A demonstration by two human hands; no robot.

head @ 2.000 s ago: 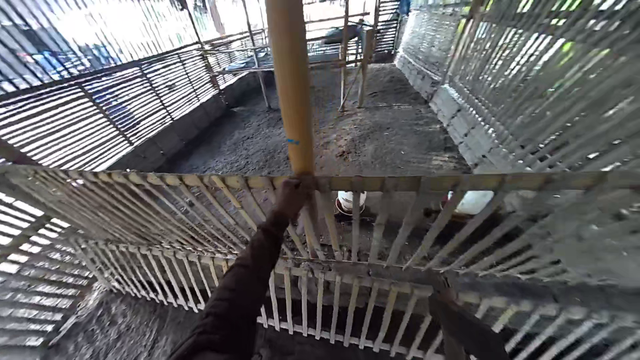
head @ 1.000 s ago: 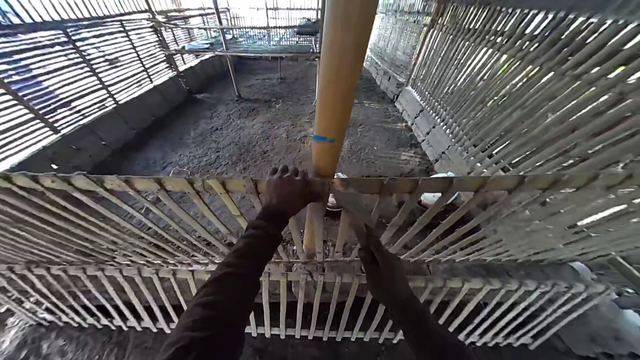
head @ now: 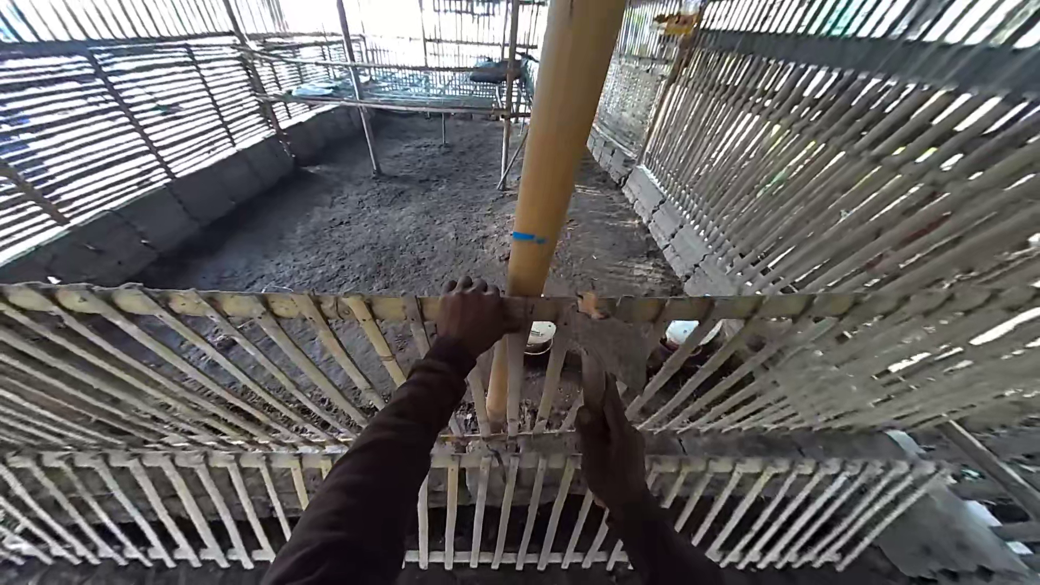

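My left hand (head: pixel 471 313) grips the top bamboo rail (head: pixel 325 307) of a slatted fence, just left of a thick bamboo pole (head: pixel 552 162) with a blue mark. The pole leans slightly and passes behind the rail. In my right hand (head: pixel 611 443), below the rail and right of the pole, is a bladed hand tool (head: pixel 593 370), perhaps a machete. Its blade points up toward the rail and is blurred; whether it touches is unclear. A pale, chipped notch (head: pixel 591 305) shows on the rail above it.
Beyond the fence lies a dirt floor (head: pixel 390 211), bordered by concrete blocks (head: pixel 650 199) and slatted walls (head: pixel 812 162). Two white-topped containers (head: pixel 538 335) stand behind the slats. A lower slatted fence section (head: pixel 203 508) runs beneath my arms. A raised pole frame (head: pixel 406 104) stands at the back.
My right hand and the tool have come from the lower right up close to the rail beside the pole. My left hand has stayed on the rail. The view has shifted.
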